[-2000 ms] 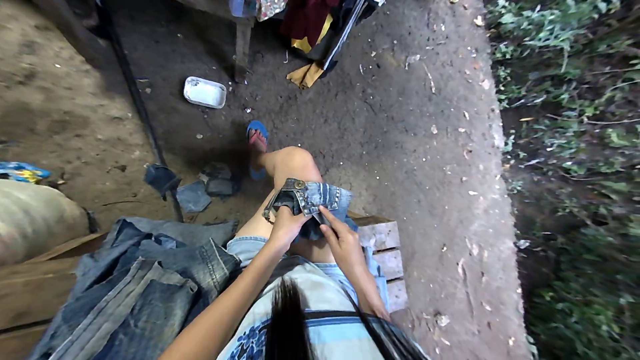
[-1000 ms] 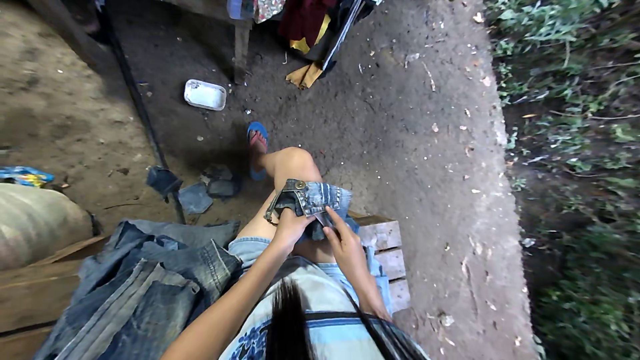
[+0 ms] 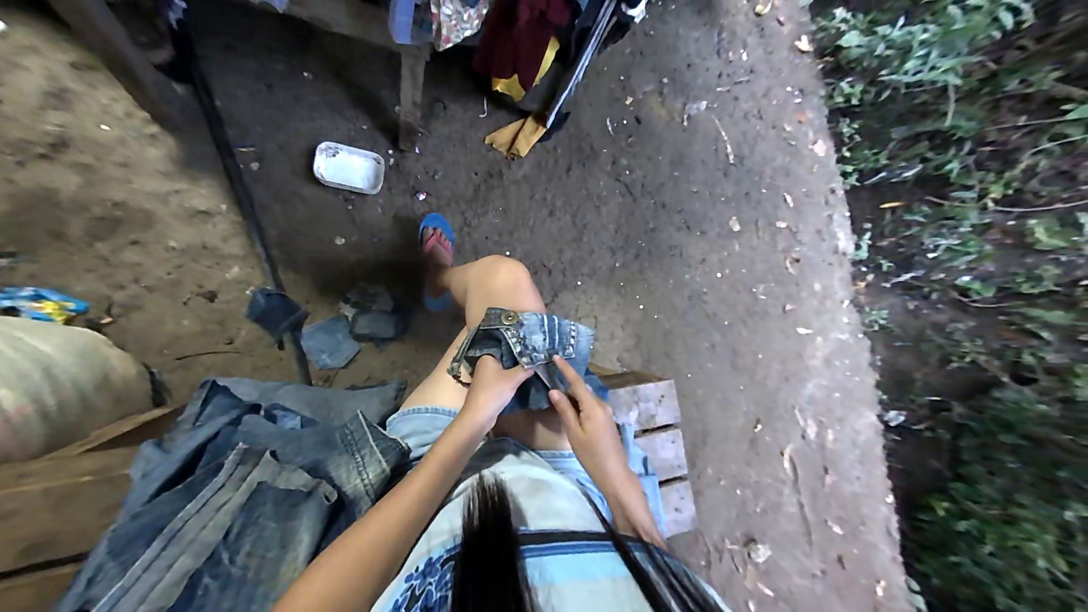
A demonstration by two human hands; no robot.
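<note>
A cut piece of blue denim [image 3: 552,337] with a metal button and a waistband edge lies over my thigh. My left hand [image 3: 495,384] grips its near left edge, the fingers partly hidden in the fold. Close on the right, my right hand [image 3: 585,413] holds a small thin tool, dark or metallic, against the cloth below the band; its kind is too small to tell. The tool's tip is at the denim near my left fingertips. More denim [image 3: 280,476] is heaped at my left side.
Denim scraps [image 3: 330,342] lie on the dirt floor beside a dark pole [image 3: 229,153]. Farther off are a white tray [image 3: 349,168], a wooden table leg [image 3: 411,98] and hanging clothes [image 3: 520,42]. A slatted wooden bench [image 3: 661,416] is under me; a pale sack [image 3: 64,391] sits left.
</note>
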